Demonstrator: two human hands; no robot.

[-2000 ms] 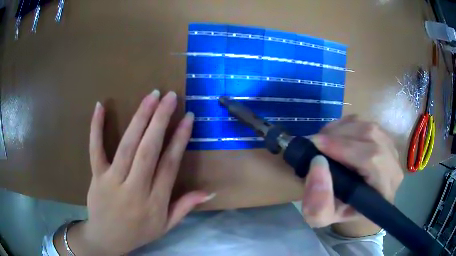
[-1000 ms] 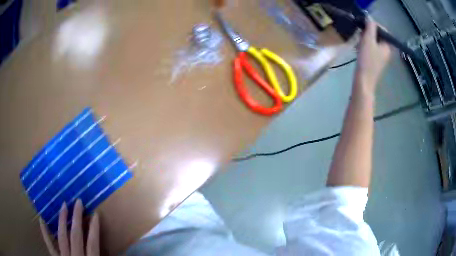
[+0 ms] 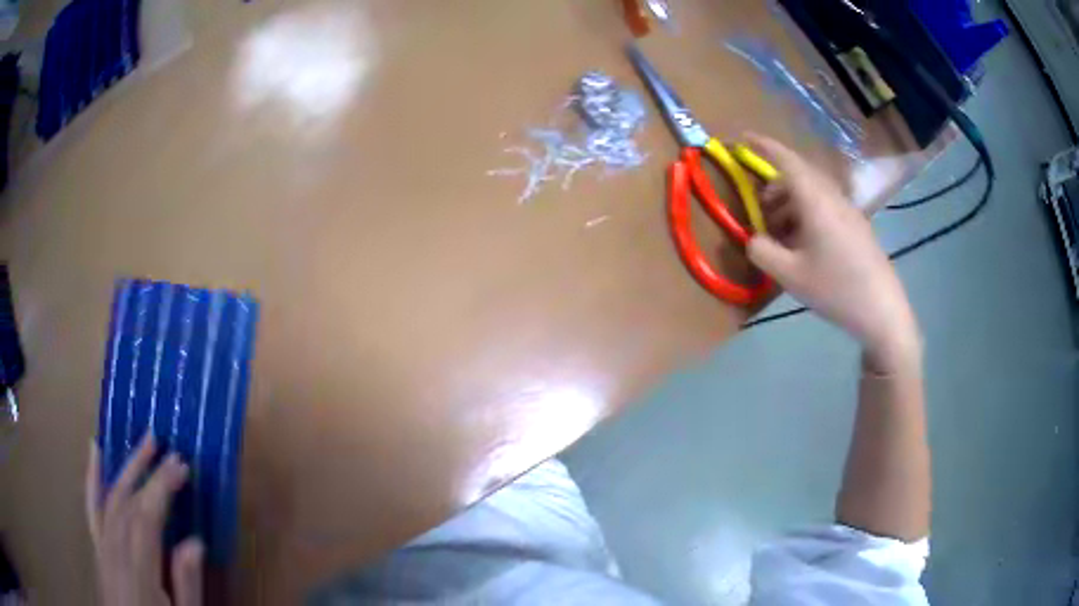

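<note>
The dark blue solar cell (image 3: 183, 367), with pale strips running along it, is at the left of the view. My left hand (image 3: 140, 527) is at its lower end, with fingertips over its face; the wrist is cut off by the bottom edge. The scissors (image 3: 698, 213) lie on the brown tabletop with the blades pointing to the upper left. My right hand (image 3: 822, 243) has thumb and fingers around their yellow handle loop. The red-orange loop is uncovered. The undersides of both hands are hidden.
Silvery ribbon offcuts (image 3: 603, 130) lie left of the scissors. Dark blue cell stacks (image 3: 85, 59) are at the far left. A black holder-like object (image 3: 905, 89) with a black cord (image 3: 976, 178) is at the upper right. The table edge slants below the scissors.
My right hand has left the black tool at the upper right and come to the scissors. The cell has turned under my left hand, its strips now near upright. The view has shifted.
</note>
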